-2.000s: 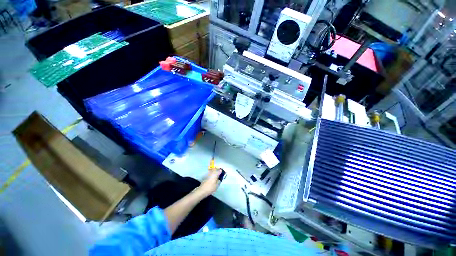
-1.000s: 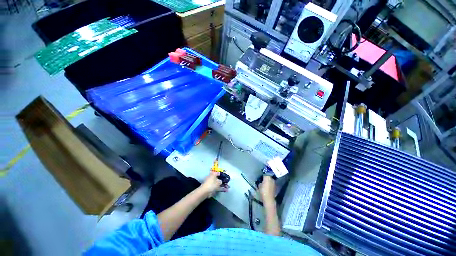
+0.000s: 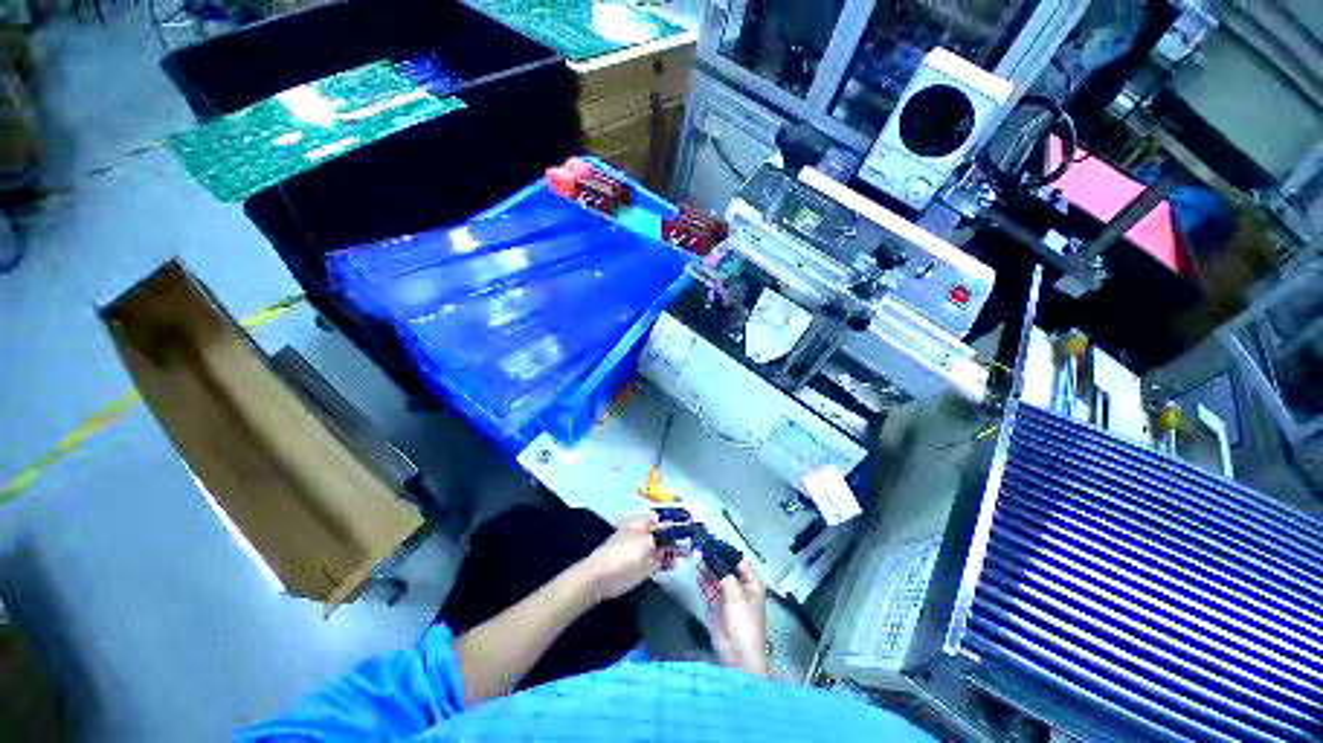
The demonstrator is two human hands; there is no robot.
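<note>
My left hand and my right hand are close together over the front edge of the pale bench top. My left hand holds a small dark part. My right hand holds another black finger-length part, its end touching or almost touching the first. What the parts are cannot be told. An orange-handled tool with a thin dark shaft lies on the bench just beyond my left hand.
The pale machine stands behind the bench top. Glossy blue sheets are at the left, with red blocks above. A ridged slab is at the right, an open carton tray low left, a green panel on a black tote.
My right hand has come in from the right with a black part and met my left hand. The orange-handled tool is now clear of my left hand. The view has shifted slightly.
</note>
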